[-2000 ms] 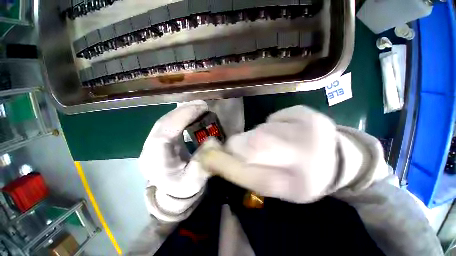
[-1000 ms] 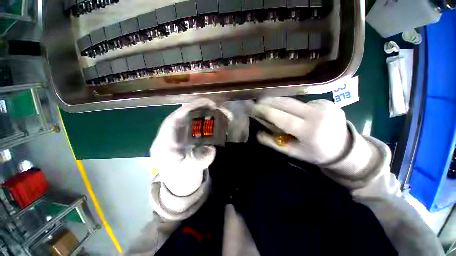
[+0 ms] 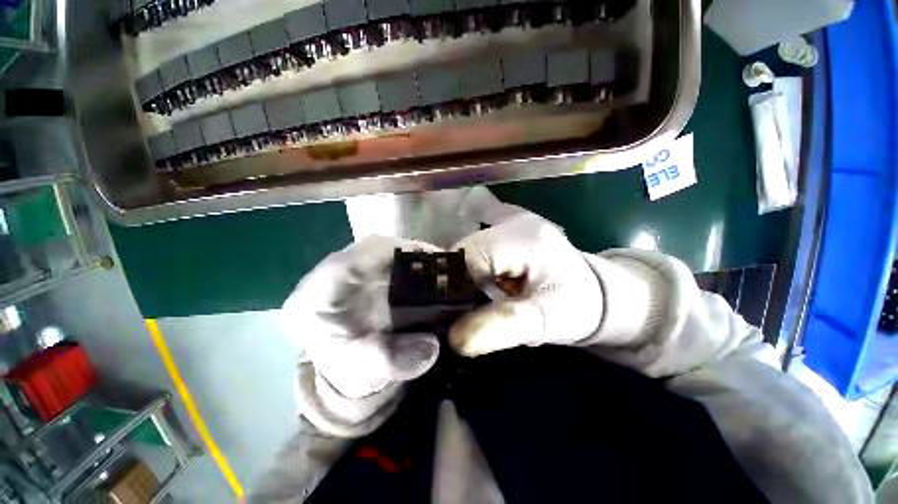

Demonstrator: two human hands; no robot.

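Note:
A dark block-shaped part (image 3: 430, 285), with two small lighter openings on its upper face, is held above my dark-clad lap. My left hand (image 3: 359, 320), in a white knit glove, grips it from the left with the thumb below. My right hand (image 3: 537, 285), also gloved, touches its right side with cream-covered fingertips. An orange-brown spot (image 3: 511, 283) shows between the right fingers, probably the handle of a small tool; its tip is hidden. No copper winding shows on the block. A thin white wipe (image 3: 392, 215) lies behind the hands.
A steel tray (image 3: 394, 181) with rows of grey blocks (image 3: 420, 89) lies ahead on a green mat (image 3: 217, 261). To the right are a printed label (image 3: 671, 169), a narrow white packet (image 3: 774, 153) and a blue bin (image 3: 855, 197). Wire racks stand at the left.
The block has been turned, so the orange coils no longer show. My right hand has come back left from beside the block and now touches it. The left hand keeps its hold.

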